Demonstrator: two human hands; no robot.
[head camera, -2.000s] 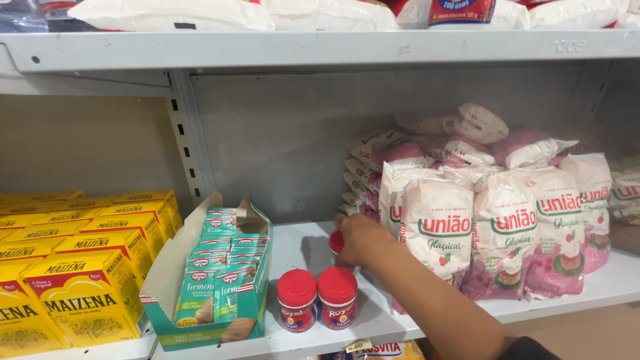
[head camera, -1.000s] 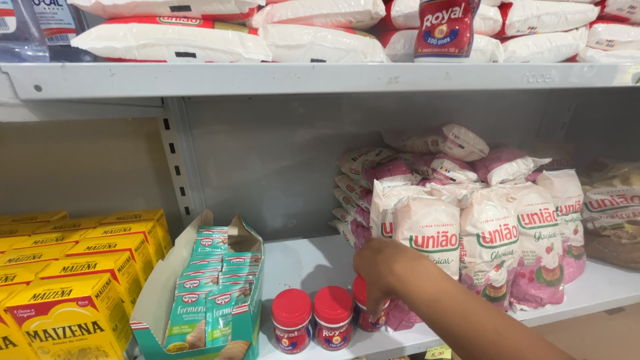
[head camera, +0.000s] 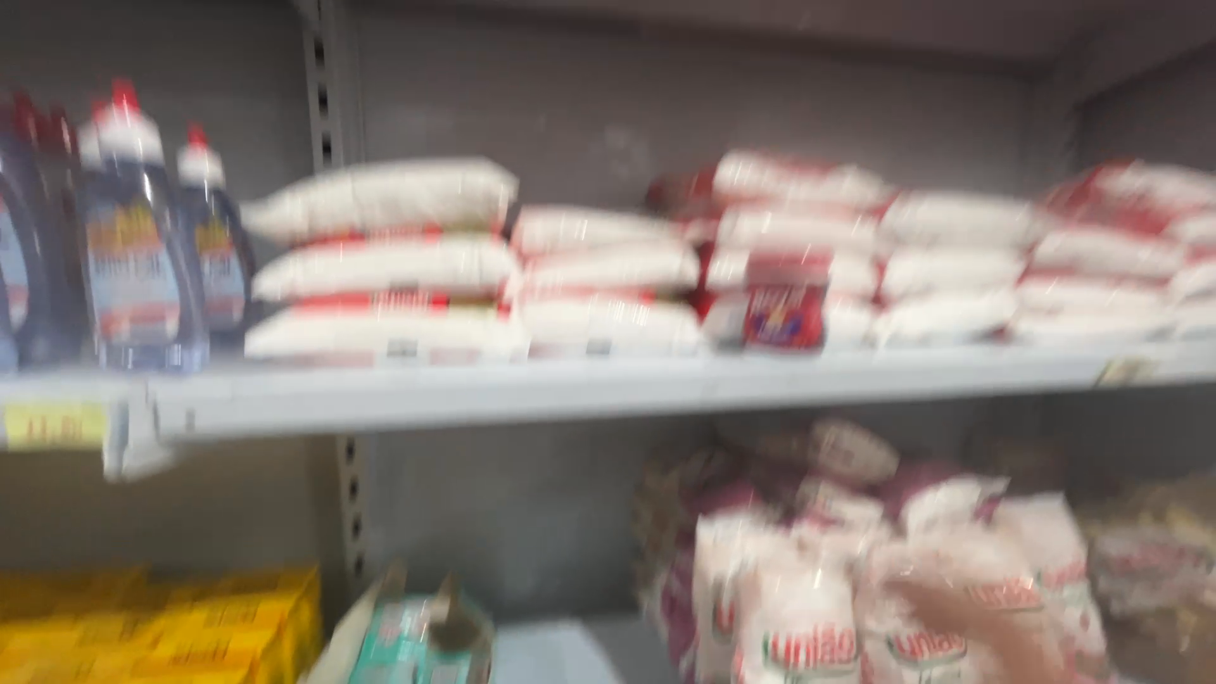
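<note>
A brown blur, which looks like my right hand (head camera: 959, 622), shows low at the right in front of the upright União sugar bags (head camera: 807, 617). Its fingers cannot be made out, nor whether it holds anything. My left hand is out of view. Left of the bags, the top of an open teal carton of sachets (head camera: 408, 636) rises from the bottom edge. On the upper shelf a small red Royal packet (head camera: 787, 304) stands against stacked white and red bags (head camera: 798, 228). The red-lidded Royal tubs are not in view.
The upper shelf's grey metal edge (head camera: 570, 394) crosses the view. Clear bottles with red tips (head camera: 133, 237) stand at its left, beside more flat stacked bags (head camera: 380, 266). Yellow boxes (head camera: 190, 627) fill the lower left. A slotted upright (head camera: 351, 503) runs behind the shelves.
The view has swung up to the upper shelf and is blurred. My right hand, earlier at the red-lidded tubs on the lower shelf, is no longer seen there; those tubs have left the view.
</note>
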